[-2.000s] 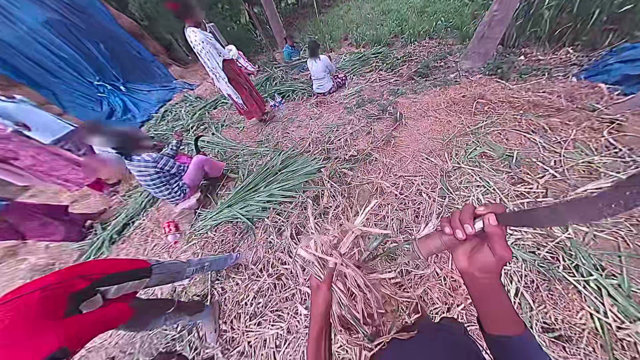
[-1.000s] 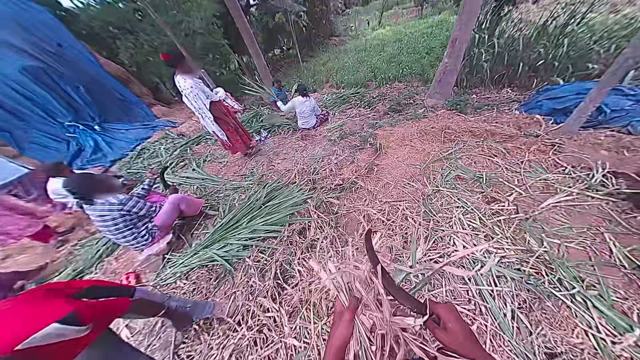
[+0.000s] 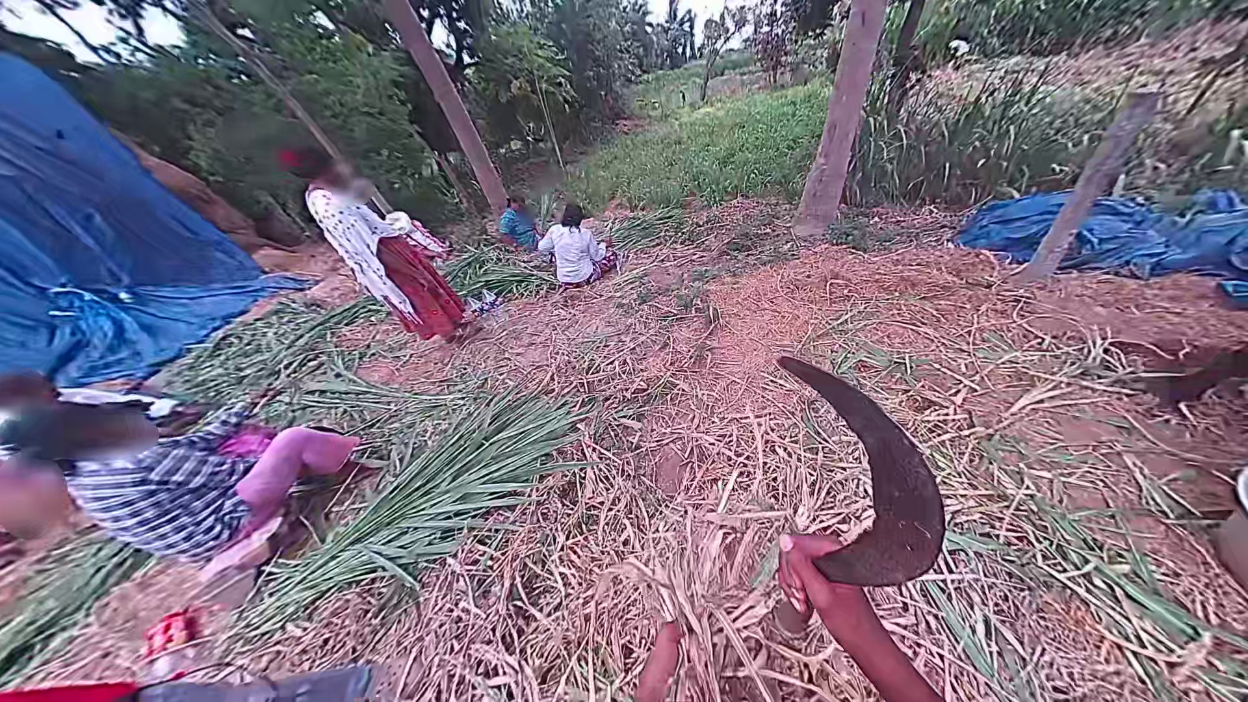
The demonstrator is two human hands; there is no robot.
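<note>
My right hand (image 3: 811, 583) is closed around the handle of a sickle (image 3: 895, 478), low and right of the middle. Its dark, broad curved blade rises above the hand, the tip pointing up and left. Part of the handle shows below my fingers. My left hand (image 3: 663, 655) is at the bottom edge, against a bunch of dry stalks (image 3: 694, 624); its fingers are mostly hidden in the straw, so its hold cannot be made out.
Cut green stalks (image 3: 439, 497) lie on the left beside a seated person (image 3: 166, 487). Another person (image 3: 390, 253) stands behind; two more sit farther back. Blue tarpaulins (image 3: 107, 234) flank the ground. Wooden posts (image 3: 843, 117) stand behind. A red-and-grey object (image 3: 263, 686) enters at lower left.
The sickle's blade pointed right at first, then up beside the straw; now it stands higher, right of the bunch. The view has tilted up. The red-and-grey object shows less.
</note>
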